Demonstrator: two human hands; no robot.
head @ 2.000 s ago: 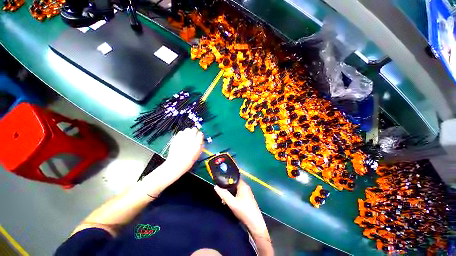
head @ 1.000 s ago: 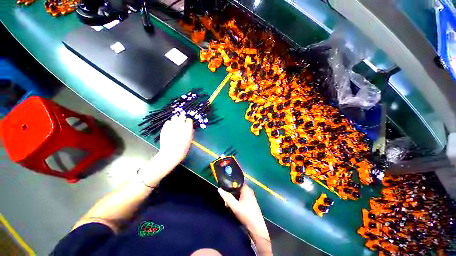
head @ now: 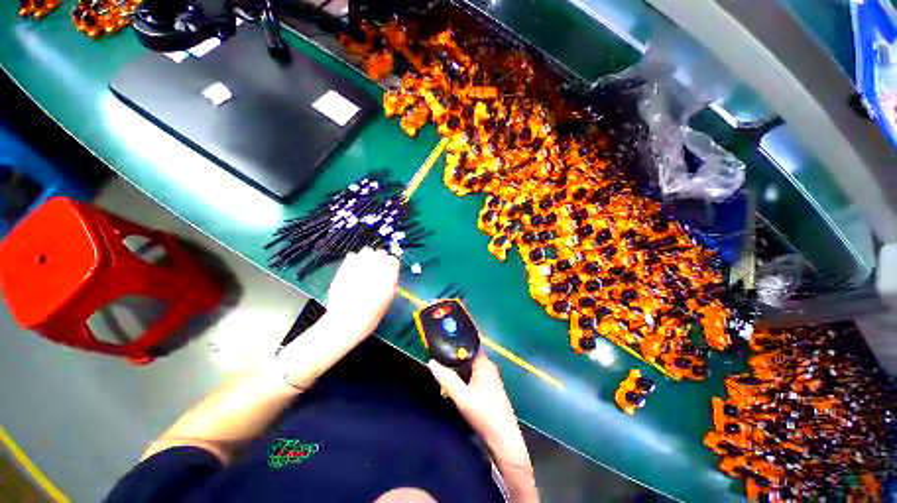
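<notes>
A loose fan of thin black parts [head: 320, 231] with white labels lies on the green bench [head: 472, 285]. My left hand [head: 364, 287] is at the near edge of the fan, by the white labels. Its fingertips point into the parts, and I cannot tell whether it grips one. My right hand [head: 474, 385] is shut on the black barcode scanner [head: 450, 336] with orange-yellow edging, to the right of the fan. The scanner's head points away from me over the bench. A few thin dark parts lie beside and under the scanner.
A large heap of orange-and-black parts [head: 590, 226] runs along the back, with a second heap [head: 787, 413] at right and one loose piece [head: 633, 391]. A closed black laptop [head: 246, 108] lies at back left. A clear plastic bag [head: 688, 157] sits behind. A red stool [head: 59, 260] stands left.
My left hand has moved from over the middle of the fan toward me and slightly right, uncovering more labels. My right hand still holds the scanner in nearly the same place.
</notes>
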